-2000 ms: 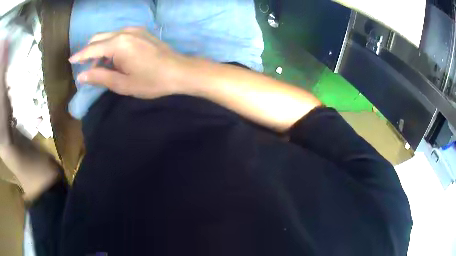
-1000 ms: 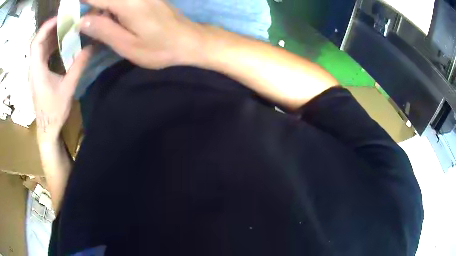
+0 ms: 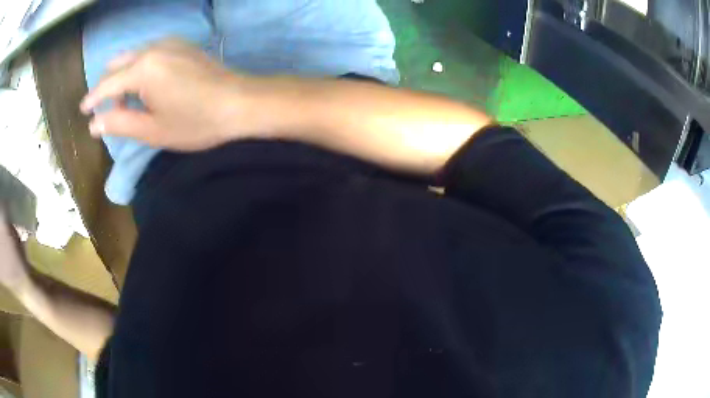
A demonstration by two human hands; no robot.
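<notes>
Loose white pieces [image 3: 39, 148] lie heaped in an open brown carton [image 3: 70, 116] at the left, its tall wall beside my leg. My left hand [image 3: 9, 253] is at the left edge beside the heap, blurred and cut off. Its fingers are out of the picture, so what it holds is hidden. A blurred greyish patch shows just above it; I cannot tell what it is. My right hand [image 3: 167, 97] is over my lap, slightly blurred, with thumb and fingers apart and nothing in it.
A pale table edge [image 3: 39, 27] crosses the top left corner. More brown board [image 3: 47, 350] is at the lower left. At the right are a green floor [image 3: 537, 93], a dark cabinet or machine [image 3: 592, 97], a flat brown carton [image 3: 588, 159] and a white surface [image 3: 681, 256].
My hands were together at a pale piece one second ago. They are now apart: my left hand has moved left and down, my right hand slightly down. The pale piece is out of sight.
</notes>
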